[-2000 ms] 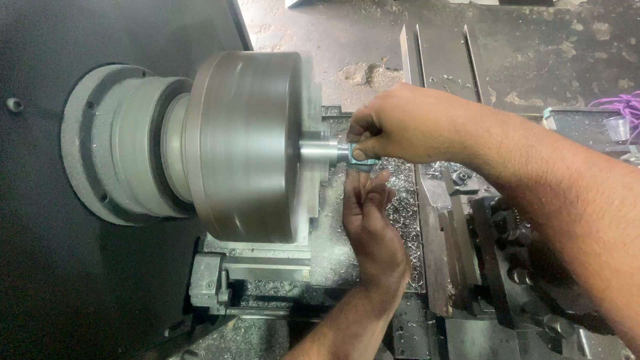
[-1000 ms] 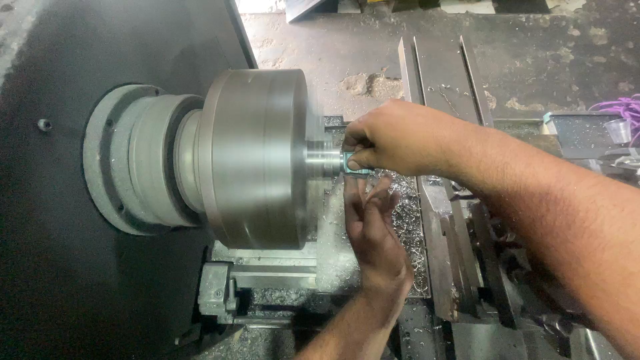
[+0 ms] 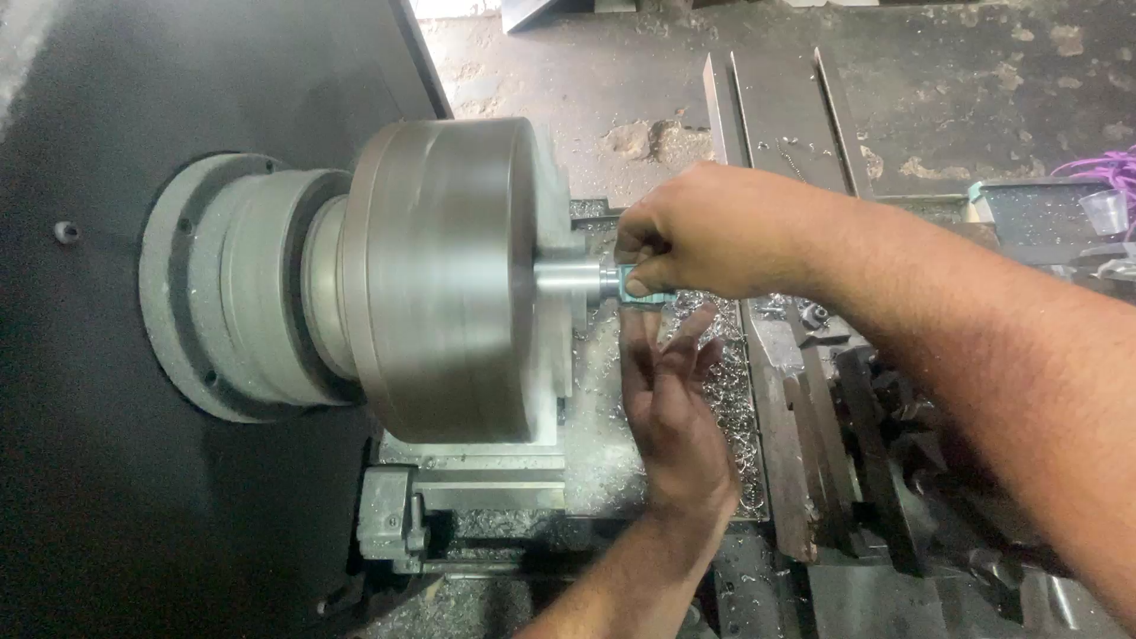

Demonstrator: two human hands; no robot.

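Note:
A smooth metal shaft sticks out of the lathe chuck, whose surface is blurred as if turning. My right hand comes in from the right and pinches a small teal piece, possibly abrasive cloth, at the shaft's narrower end. Below it, my left hand reaches up from the bottom with its palm in view. Its fingertips meet the underside of the teal piece; whether they grip it is hidden. The thumb and some fingers of my left hand stand apart.
The headstock fills the left side. Metal chips cover the area below and right of my hands. Dark tool-holding parts lie under my right forearm. A teal-rimmed tray, a clear plastic cup and purple strands are at the right.
Both hands stay at the shaft's end with the teal piece between them. More of the shaft shows left of the fingers now than one second ago.

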